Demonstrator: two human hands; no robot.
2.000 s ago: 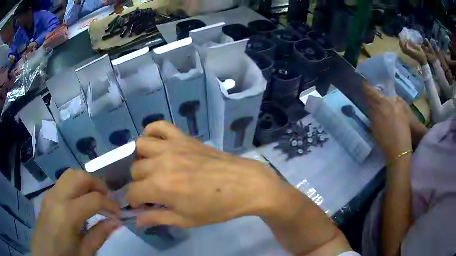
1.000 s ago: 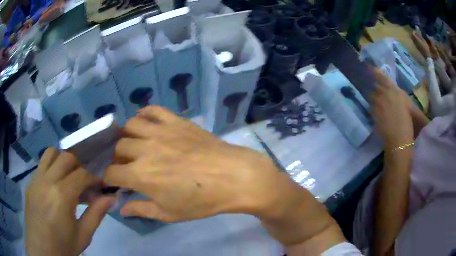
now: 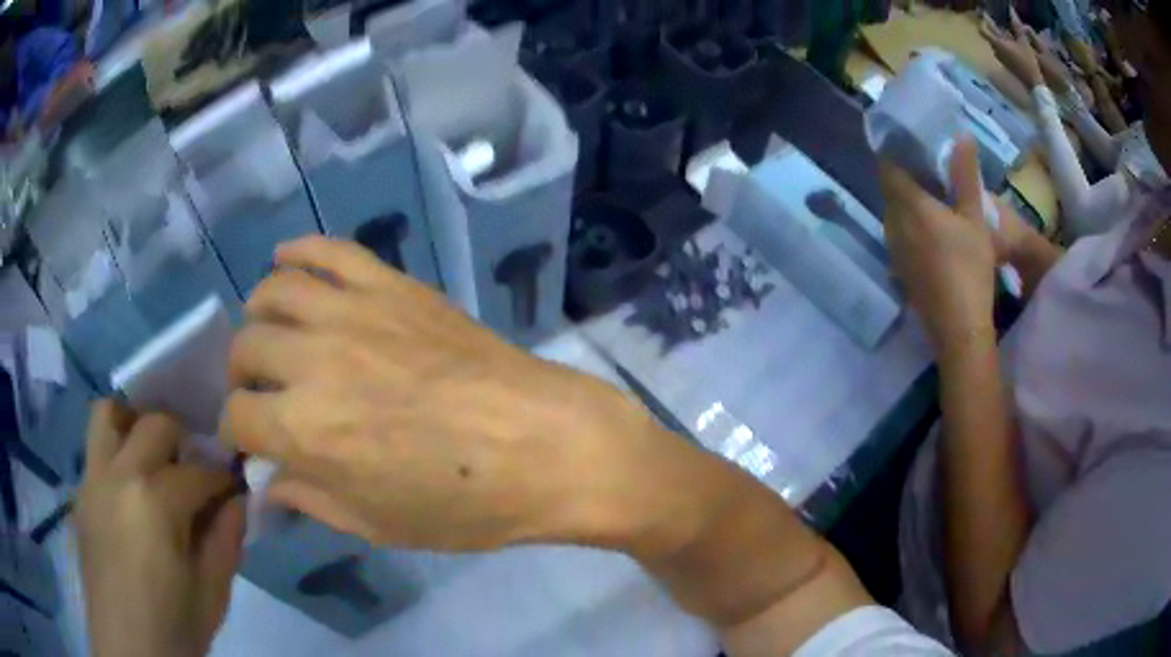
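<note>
A pale blue-grey retail carton (image 3: 337,574) with a dark product picture stands tilted on the white sheeting in front of me. Its white-edged top flap (image 3: 180,366) is raised. My right hand (image 3: 424,398) is over the carton mouth, fingers curled at the flap's right side. My left hand (image 3: 161,513) grips the carton's top at the left, thumb near the right fingertips. A small white bit shows at the mouth between the hands. The fingertips and most of the mouth are hidden.
Open cartons (image 3: 514,238) with white lining stand in a row behind. Black moulded cups (image 3: 610,244) and a heap of small dark fittings (image 3: 704,293) lie right of them. Another carton (image 3: 822,244) lies on its side. A neighbour's hands (image 3: 944,244) hold a white-wrapped item.
The view has shifted, so the row of cartons sits further left. My hands stay at the carton's top, and more of its printed front shows. The neighbour's hands have raised a white-wrapped item.
</note>
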